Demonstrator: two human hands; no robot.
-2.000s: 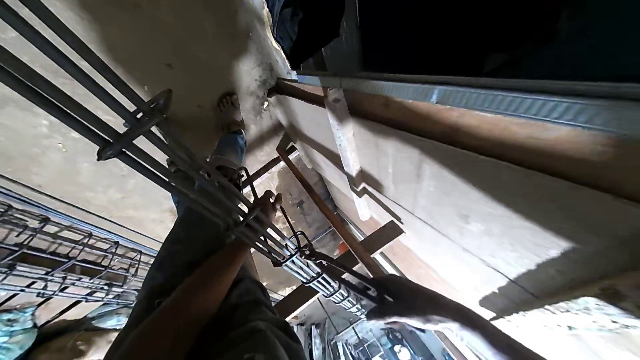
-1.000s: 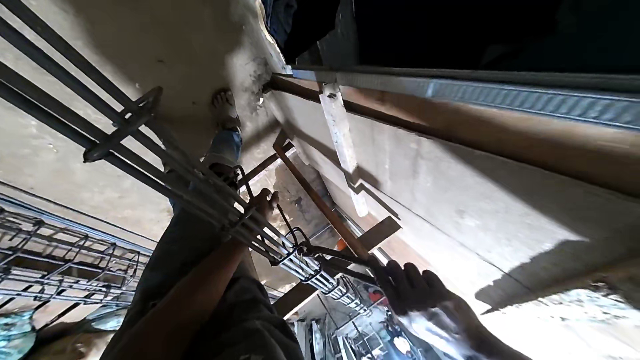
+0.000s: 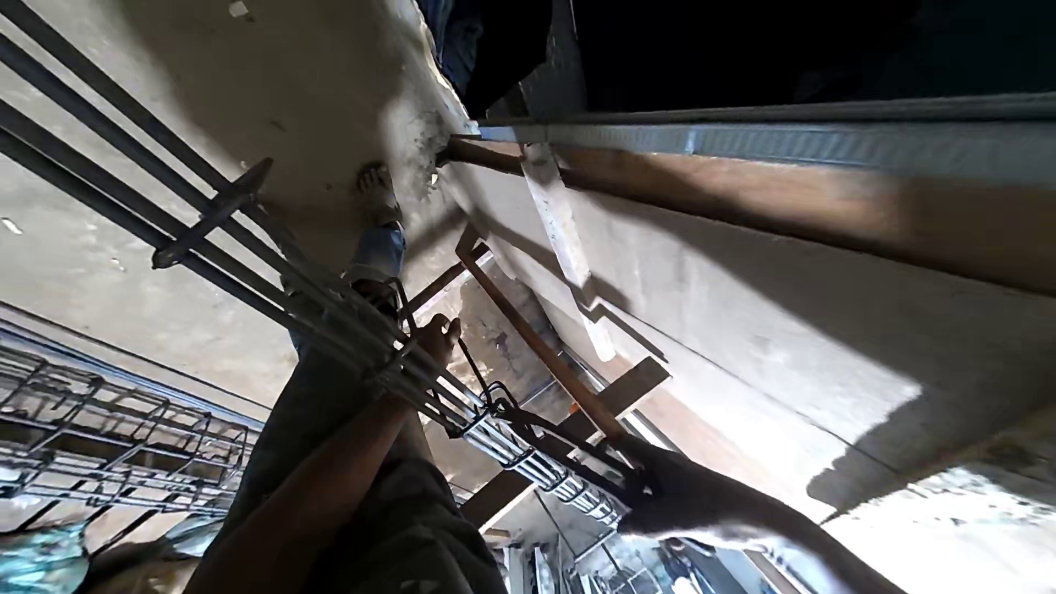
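Long parallel steel reinforcing bars (image 3: 272,272) run diagonally from the upper left to the lower middle, with a cluster of bent stirrups (image 3: 536,466) around their lower part. My left hand (image 3: 436,342) is closed at the bars, on a thin bent steel stirrup (image 3: 473,367); part of the hand is hidden by the bars. My right hand (image 3: 660,487), dark in shadow, grips the handles of steel tying pincers (image 3: 569,441). The pincers' jaws are at the bars near the upper stirrups. Farther up, a separate flat link (image 3: 213,214) lies across the bars.
A reinforcement cage (image 3: 124,437) lies at the left. Beyond the bars are a wooden frame (image 3: 536,338) and a long pale panel (image 3: 726,289) with a wooden batten (image 3: 561,223). A bare foot (image 3: 378,194) is on the concrete floor (image 3: 272,99).
A second ago my right hand's fingers were spread at the pincers' handles; now they are closed around them. My left hand has stayed at the bars.
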